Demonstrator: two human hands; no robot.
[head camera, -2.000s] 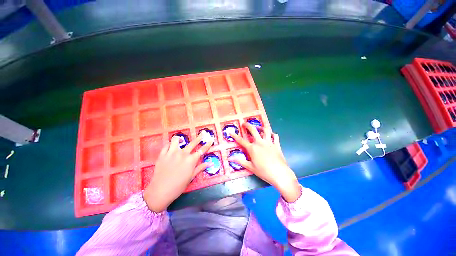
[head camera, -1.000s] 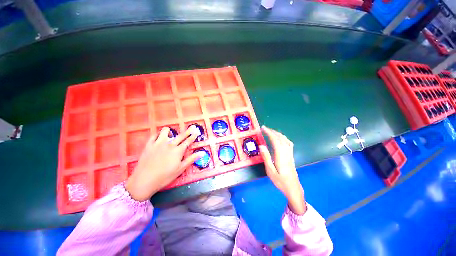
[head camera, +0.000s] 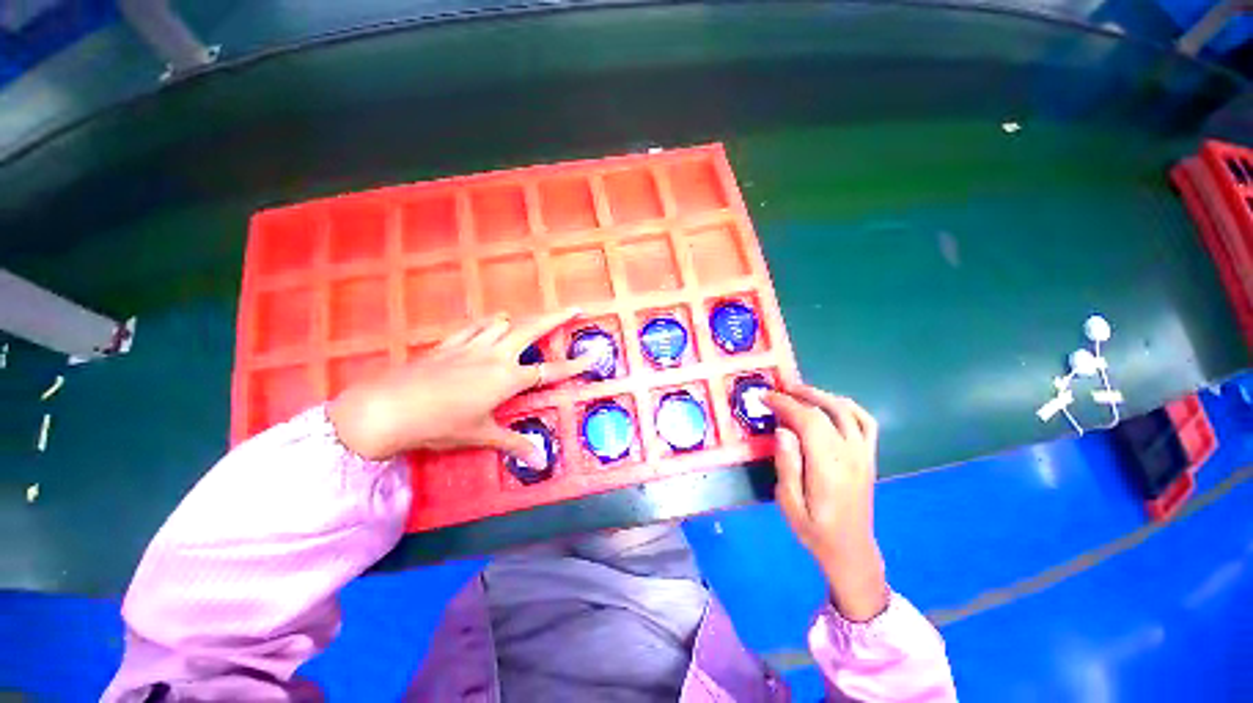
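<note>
The red-orange compartment tray (head camera: 360, 291) lies on the green bench, with several round smartwatch bodies in the pockets of its two nearer rows at the right. Some faces glow blue, such as this watch (head camera: 664, 339); two in the near row glow light blue (head camera: 607, 430). My left hand (head camera: 460, 392) is spread over the tray, fingers apart, its fingertips on a watch (head camera: 592, 353) and its thumb on a near-row watch (head camera: 531, 449). My right hand (head camera: 825, 460) touches the near right corner watch (head camera: 752, 401) with its fingertips; whether it grips it is unclear.
Stacked red trays (head camera: 1216, 227) stand at the right edge. White leads (head camera: 1084, 365) lie loose on the green bench (head camera: 907, 289). A black-and-red bin (head camera: 1168, 460) is below the bench edge. A metal post (head camera: 62, 319) is at the left.
The view has shifted, so the tray appears further right. My left hand has turned and its thumb now touches a near-row watch. My right hand has moved from the tray's edge onto the corner watch.
</note>
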